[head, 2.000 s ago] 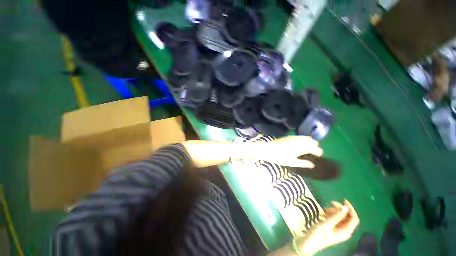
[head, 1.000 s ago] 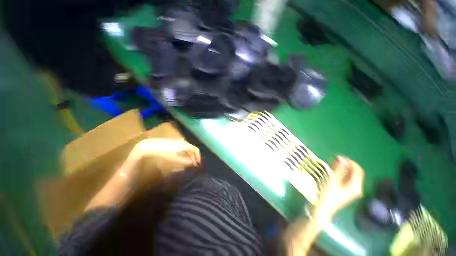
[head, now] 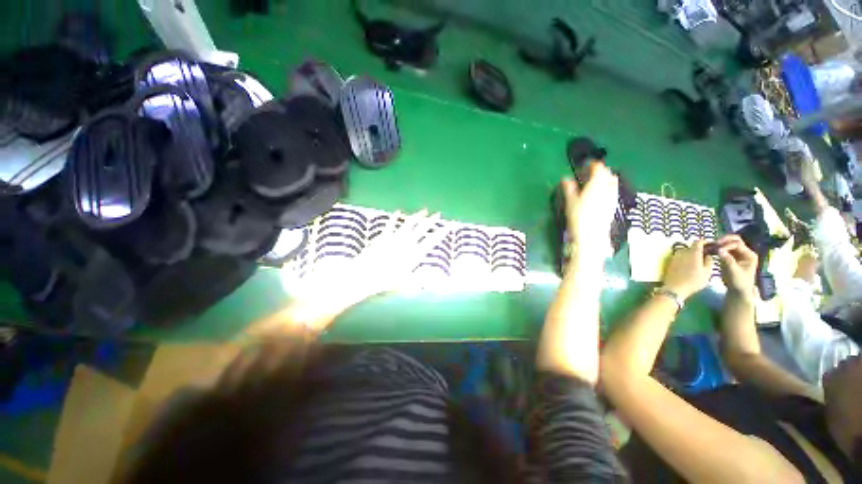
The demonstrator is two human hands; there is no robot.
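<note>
A white sheet (head: 510,269) with rows of dark curved pads lies on the green bench. My left hand (head: 392,253) is over the sheet, overexposed, fingers spread, with no base in it. My right hand (head: 591,203) is at a small group of black bases (head: 619,222) right of the sheet. Its fingertips touch a dark part (head: 584,151); whether they grip it is hidden. A large pile of black oval bases (head: 274,156) lies at the left, some with glossy striped faces up.
A neighbouring worker's hands (head: 695,269) work over another pad sheet (head: 647,255) close at right. Angular black parts (head: 402,43) lie along the far side. A white metal upright (head: 184,33) stands behind the pile. An open carton (head: 90,425) is below left.
The view has turned right, bringing in the neighbour. My left hand, earlier with a base and then over the carton, is now on the sheet. My right hand has moved to the base group.
</note>
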